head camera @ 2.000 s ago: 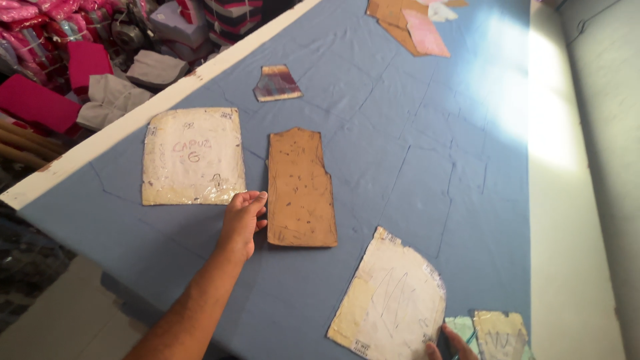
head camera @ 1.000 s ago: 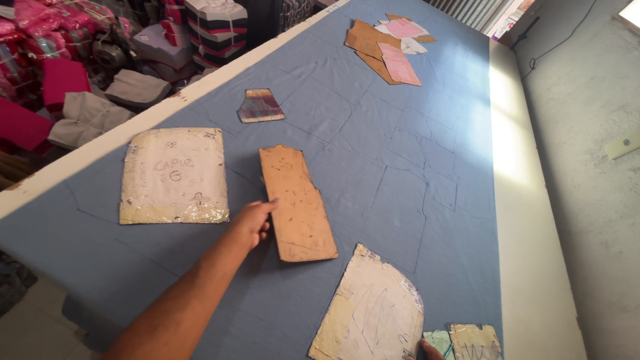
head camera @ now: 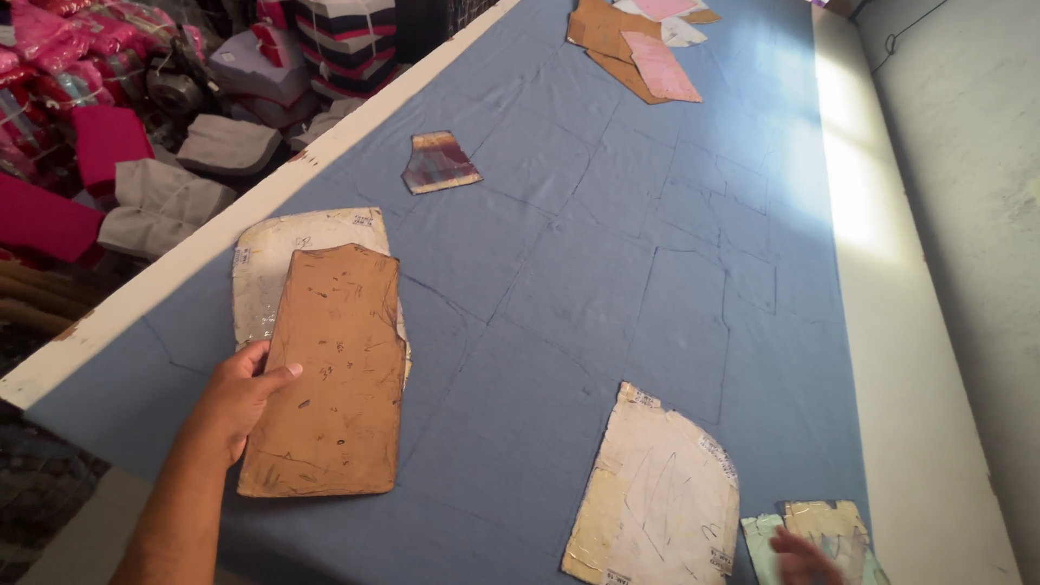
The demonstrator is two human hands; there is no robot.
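Note:
My left hand (head camera: 244, 394) grips the left edge of a brown cardboard pattern piece (head camera: 337, 390), its thumb on top. That piece covers much of a whitish taped pattern piece (head camera: 264, 268) lying on blue fabric (head camera: 520, 439) marked with drawn lines. At the lower right, my right hand (head camera: 800, 556), blurred and partly cut off, is over small pale green and yellowish pattern pieces (head camera: 825, 520); its hold cannot be told. A whitish pattern piece with a curved edge (head camera: 658, 496) lies to its left. A small dark reddish pattern piece (head camera: 443, 162) rests farther up the fabric.
Brown and pink pattern pieces (head camera: 662, 65) lie overlapped at the far end. The table's white edge (head camera: 902, 366) runs along the right beside a grey wall (head camera: 967, 162). Bundled fabric pieces (head camera: 162, 203) and pink plastic-wrapped packs (head camera: 89, 49) are stacked beyond the left edge.
My left hand has taken hold of the brown cardboard piece and moved it left, from bare fabric to over the whitish piece. My right hand has left the edge of the curved whitish piece.

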